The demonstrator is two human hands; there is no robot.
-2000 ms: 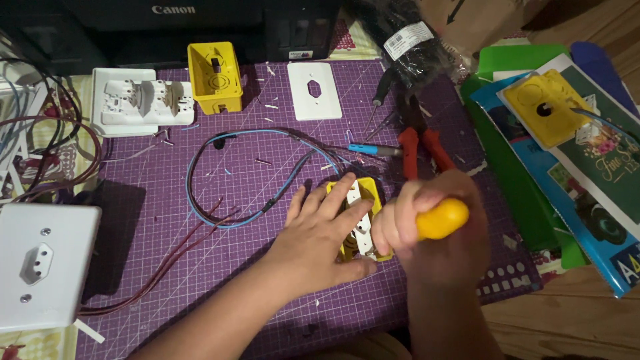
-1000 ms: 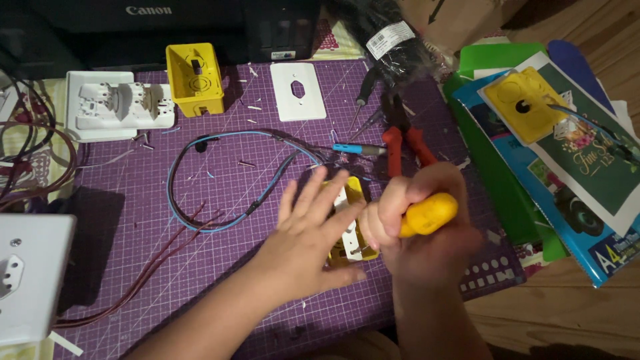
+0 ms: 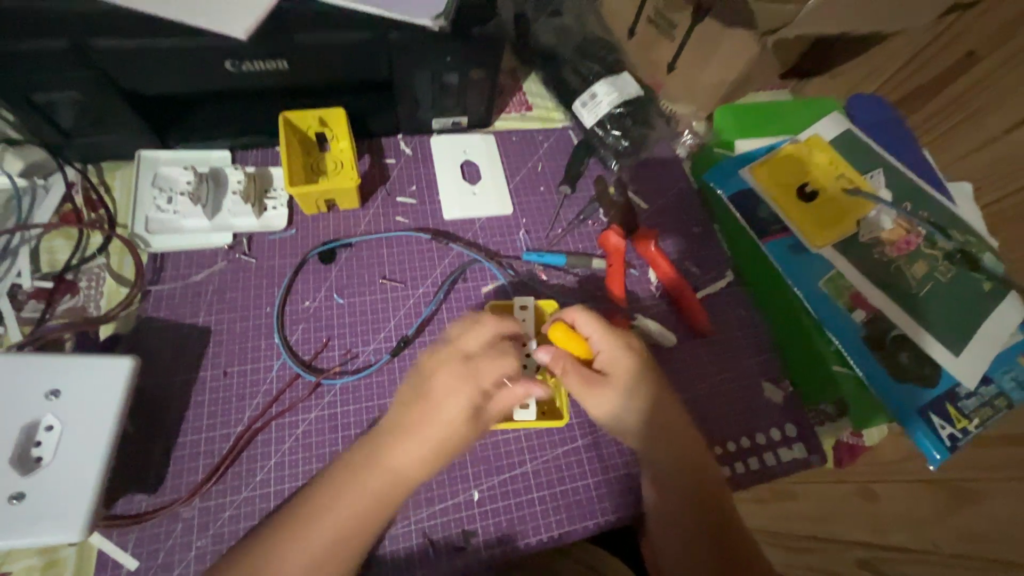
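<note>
A yellow plastic electrical box [image 3: 552, 416] lies on the purple cutting mat, with a white socket module [image 3: 524, 312] upright across its opening. My left hand [image 3: 472, 368] is over the box's left side, blurred, its fingers at the module; whether it grips anything is hidden. My right hand [image 3: 612, 368] holds a yellow-handled tool [image 3: 570, 342], its fingers closed round the handle over the box's right side; the tool's tip is hidden. A loop of blue and black cable [image 3: 280, 308] runs from behind the box to the left.
Red-handled pliers [image 3: 668, 280], a blue-and-grey tool [image 3: 560, 259] and a dark screwdriver [image 3: 574, 166] lie behind. Further left are a white cover plate [image 3: 448, 180], a second yellow box [image 3: 344, 192] and white socket parts [image 3: 184, 232]. A mounted socket [image 3: 72, 448] stands at left, papers [image 3: 944, 320] at right.
My right hand has tilted the yellow handle and now holds it lower, close against the module. The spread fingers of my left hand have drawn in.
</note>
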